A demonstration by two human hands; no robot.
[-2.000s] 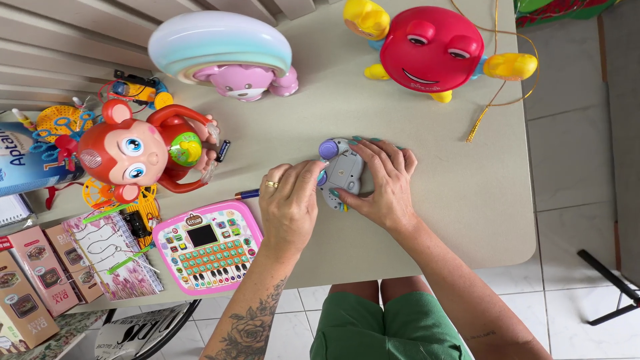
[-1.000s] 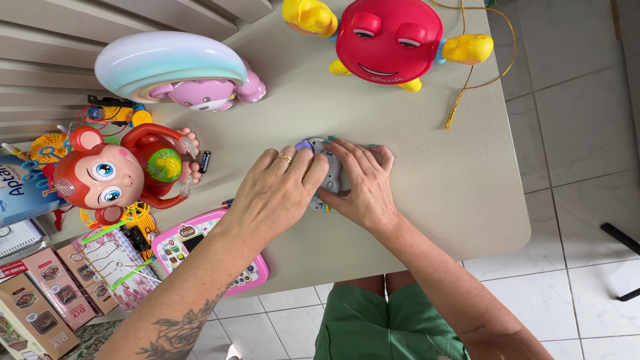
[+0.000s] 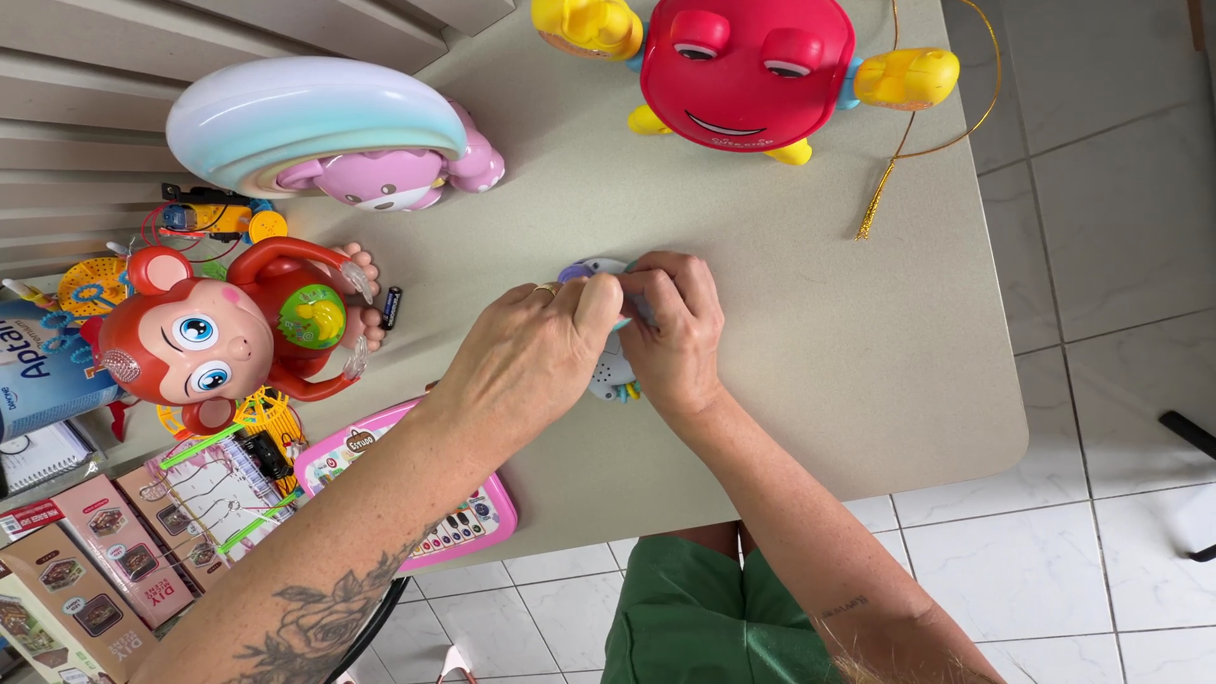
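Observation:
A small grey plastic toy [image 3: 608, 372] with a purple part and yellow and blue bits at its lower edge lies on the table under both hands. My left hand [image 3: 537, 351] bends over it from the left, fingertips meeting those of the other hand; what they pinch is hidden. My right hand [image 3: 673, 332] curls over the toy's right side with fingers bent, and whether it grips the toy does not show. A pink toy laptop [image 3: 503, 503] lies partly beneath my left forearm. A dark battery [image 3: 391, 308] is beside the feet of a red-brown toy monkey [image 3: 204, 332].
A pink bear toy with a white-and-blue arch [image 3: 318, 119] stands at the back left, a red smiling toy [image 3: 750, 71] at the back. A gold cord [image 3: 879, 195] hangs over the right edge. Cardboard kit boxes [image 3: 123, 551], a notebook and a blue can [image 3: 47, 366] crowd the left.
My right hand's fingers, spread over the toy two seconds ago, are now curled in against my left hand's fingertips. The view has shifted somewhat.

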